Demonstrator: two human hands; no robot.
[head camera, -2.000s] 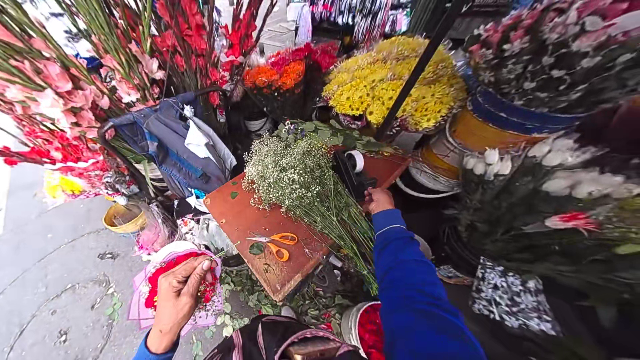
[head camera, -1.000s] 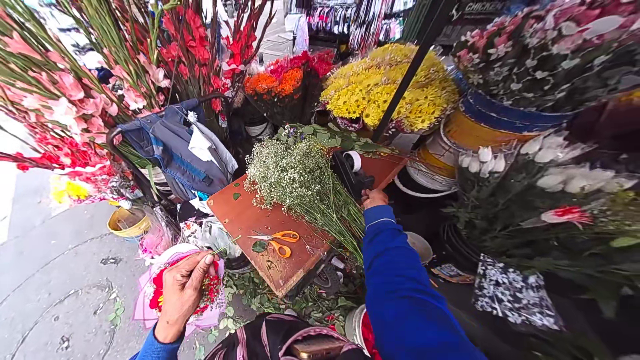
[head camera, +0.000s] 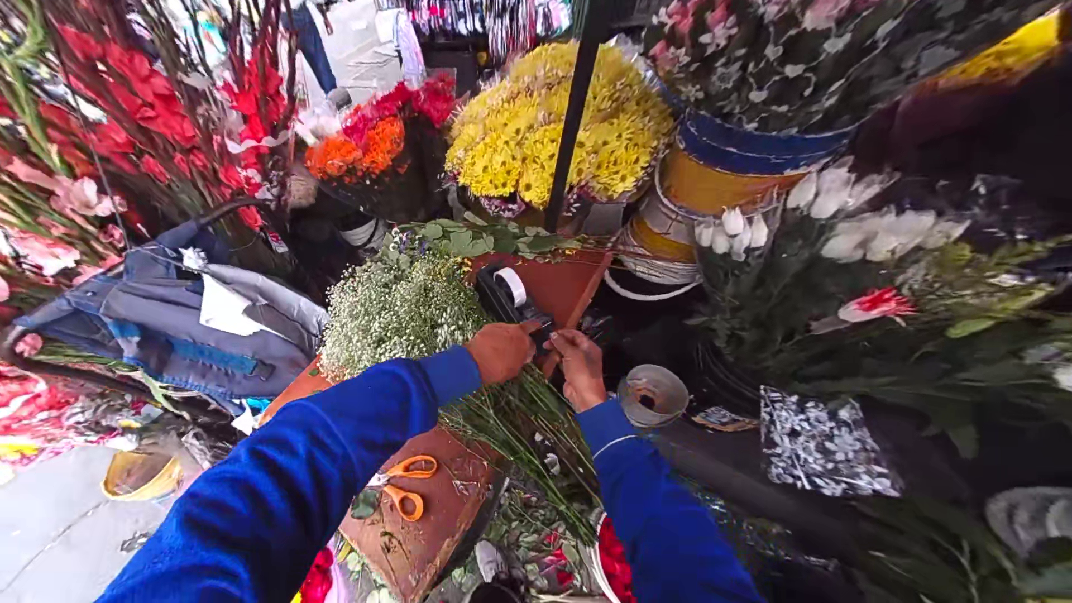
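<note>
My left hand (head camera: 504, 350) reaches across to the front end of a black tape dispenser (head camera: 523, 310), which carries a roll of white tape (head camera: 510, 286). Right beside it, my right hand (head camera: 578, 364) has thumb and forefinger pinched together at the dispenser's end; whether tape is between the fingers cannot be told. Baby's breath (head camera: 402, 310) lies on the reddish-brown board, its green stems (head camera: 536, 444) running under my left hand and toward me. Orange-handled scissors (head camera: 407, 486) lie on the board (head camera: 419, 536) nearer to me. The wrapped bouquet (head camera: 318, 578) shows only in part at the bottom, below my left forearm.
Yellow daisy-like flowers (head camera: 561, 126) stand behind the board, with a black pole (head camera: 578, 109) before them. Buckets (head camera: 737, 159) and white flowers (head camera: 888, 230) are at the right. A grey plastic container (head camera: 653, 395) is beside my right wrist. A denim garment (head camera: 193, 318) hangs at the left.
My left hand, earlier at the wrapped bouquet on the lower left, has moved up and right to the tape dispenser. My right hand remains by the dispenser.
</note>
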